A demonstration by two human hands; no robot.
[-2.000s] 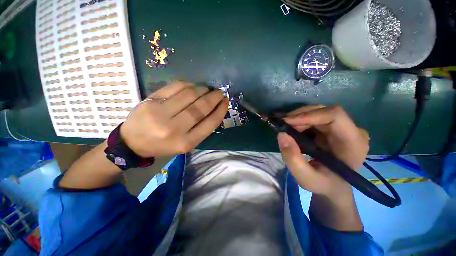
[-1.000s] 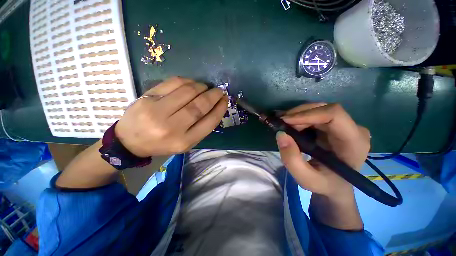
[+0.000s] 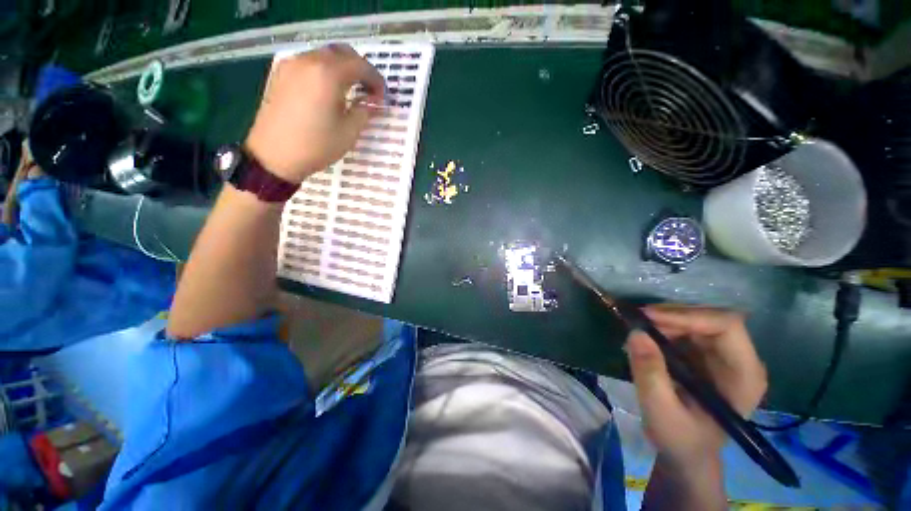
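A small silvery circuit board [image 3: 523, 277] lies on the dark green mat, with neither hand touching it. My right hand [image 3: 699, 377] holds the black soldering iron [image 3: 696, 387]; its thin tip is just right of the board. My left hand [image 3: 318, 112] is over the upper part of the white component sheet [image 3: 398, 200], which has rows of small brown and dark marks. Its fingers are curled together near a thin pale strand; whether they grip it or a part cannot be told.
A small gold pile [image 3: 447, 183] lies right of the sheet. A round dial [image 3: 675, 242], a cup of silvery bits [image 3: 783, 208] and a black fan [image 3: 689, 110] stand at right. A green-white ring [image 3: 151, 83] is at upper left. Another person's blue sleeve [image 3: 50, 250] shows at far left.
My left hand has left the circuit board and moved up-left over the sheet. The iron tip now sits slightly off the board. The view has shifted, showing the fan and far edge.
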